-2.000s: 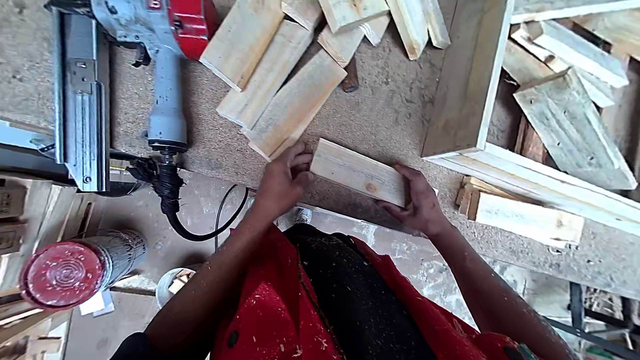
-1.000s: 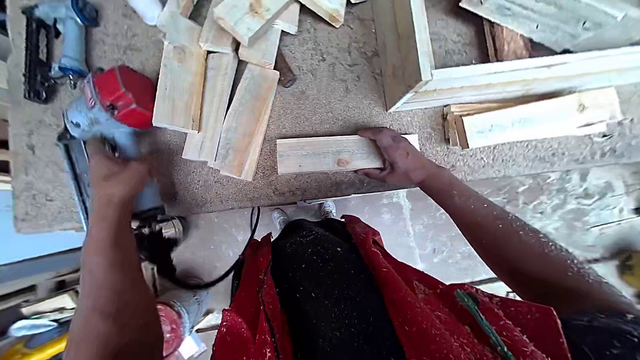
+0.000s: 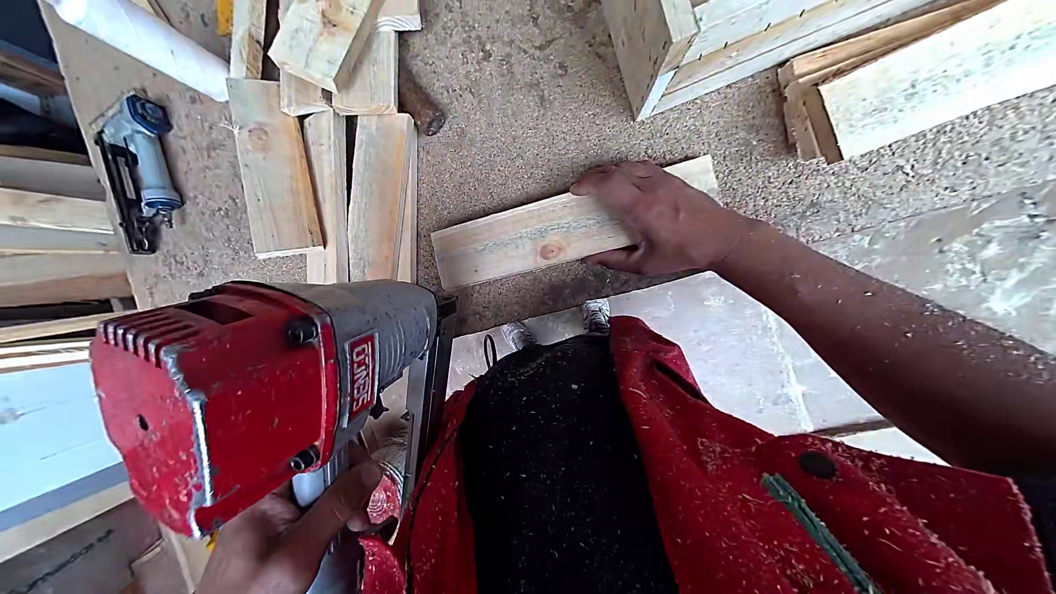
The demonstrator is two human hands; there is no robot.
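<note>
A red and grey Senco pneumatic nailer (image 3: 247, 388) fills the lower left of the view, its handle gripped by my left hand (image 3: 297, 528). The nailer is raised close to the camera, near the bench's front edge. My right hand (image 3: 660, 219) lies over the right part of a short pine board (image 3: 528, 239), fingers on its far edge and thumb on its near edge. That board rests at a slant on the workbench (image 3: 511, 107). The nailer's tip points toward the board's left end but stands apart from it.
Several short boards (image 3: 276, 165) lie piled left of the held board, beside a wooden tool handle (image 3: 421, 103). A smaller nailer (image 3: 144, 169) sits at the bench's left. A wooden frame (image 3: 652, 49) and stacked pieces (image 3: 932, 78) occupy the right.
My left hand let go of the board's left end, reached to the nailer on the bench and has lifted it toward me. My right hand has stayed on the board, which now lies more slanted.
</note>
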